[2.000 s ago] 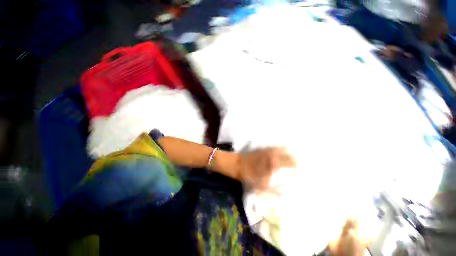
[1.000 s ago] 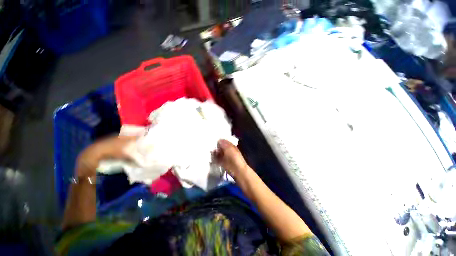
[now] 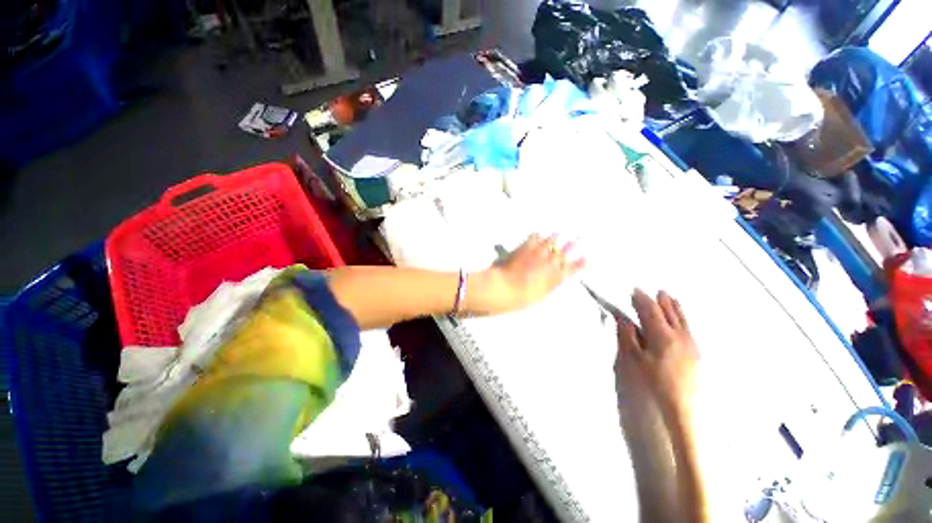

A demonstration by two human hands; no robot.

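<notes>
White cloth panels [image 3: 480,215] lie on the glaring white table, and their edges are hard to make out. My left hand [image 3: 529,274] rests palm down on the white cloth near the table's middle, fingers spread. My right hand [image 3: 662,342] is to its right, fingers apart and pointing up the table, over the white surface. A dark fold or edge line runs between the hands. I see nothing gripped in either hand. A crumpled white cloth heap [image 3: 373,393] lies at the red basket [image 3: 225,230], partly hidden by my left sleeve.
A blue crate [image 3: 51,368] stands beside and under the red basket. Sewing machine parts [image 3: 782,501] and a control panel [image 3: 891,475] are at lower right. Measuring marks run along the table's front edge. Light blue cloth [image 3: 496,143], black bags [image 3: 593,46] and clear bags [image 3: 751,97] lie beyond.
My hands have moved from the white heap in the basket to the table and are now spread. The cloth they handled is left in the heap. The view has shifted.
</notes>
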